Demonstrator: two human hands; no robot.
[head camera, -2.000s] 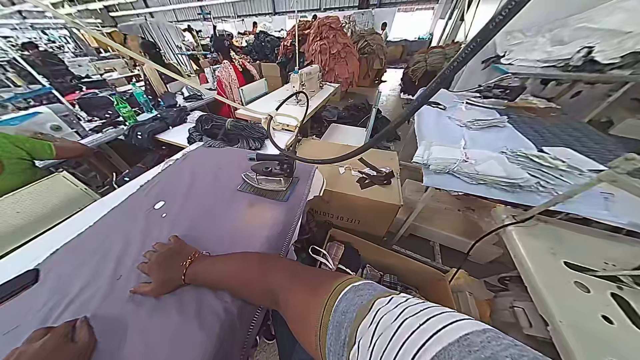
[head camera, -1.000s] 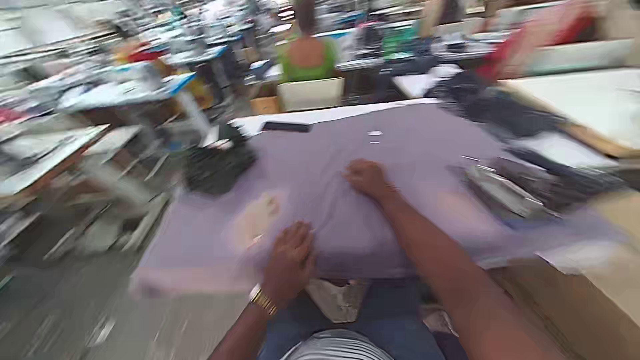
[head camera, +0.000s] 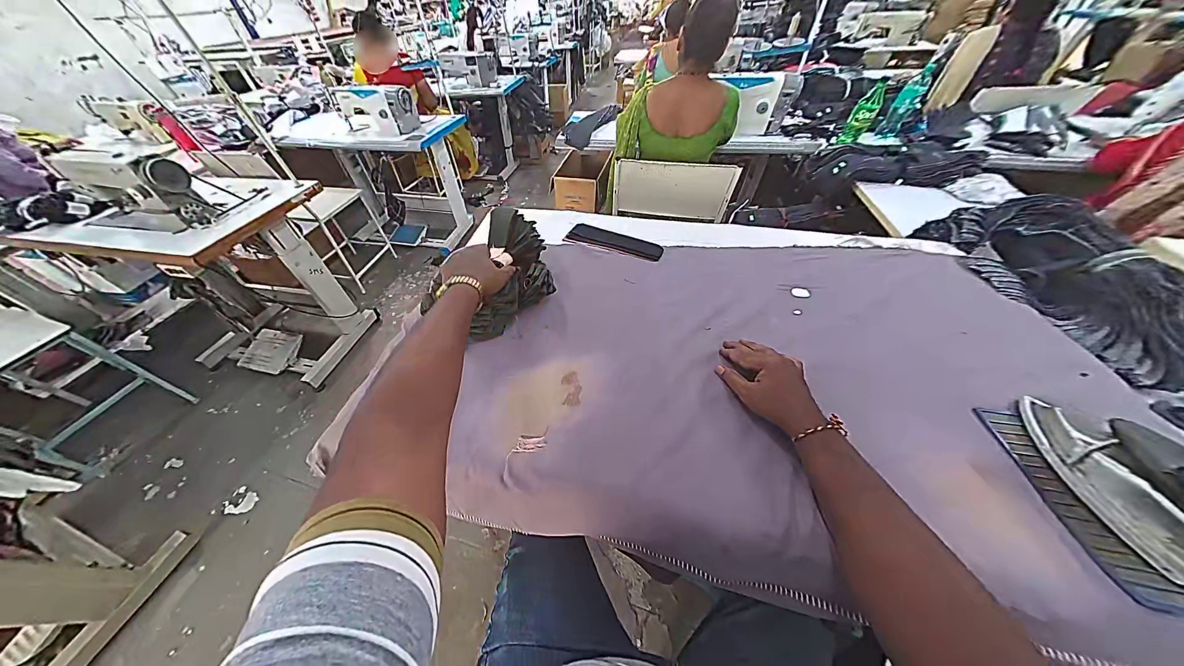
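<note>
A purple cloth (head camera: 647, 370) with scorched patches covers the ironing table. At its far left corner my left hand (head camera: 476, 273) grips a bundle of dark fabric pieces (head camera: 518, 287); a small pale piece shows by the fingers. My right hand (head camera: 768, 379) rests on the cloth near the middle, fingers slightly bent and apart, holding nothing visible. An iron (head camera: 1101, 481) sits on a ribbed rest (head camera: 1045, 490) at the right edge. A black phone-like flat object (head camera: 614, 242) lies by the far edge, right of the bundle.
A heap of dark fabric pieces (head camera: 1064, 277) lies beyond the table's right side. A chair (head camera: 675, 190) and a seated person in green (head camera: 684, 111) are just past the far edge. Sewing machine tables (head camera: 176, 231) stand to the left, across the floor.
The view has swung left since the oldest frame. My left hand has moved from the near part of the cloth to the dark bundle at the far left corner and taken hold of it.
</note>
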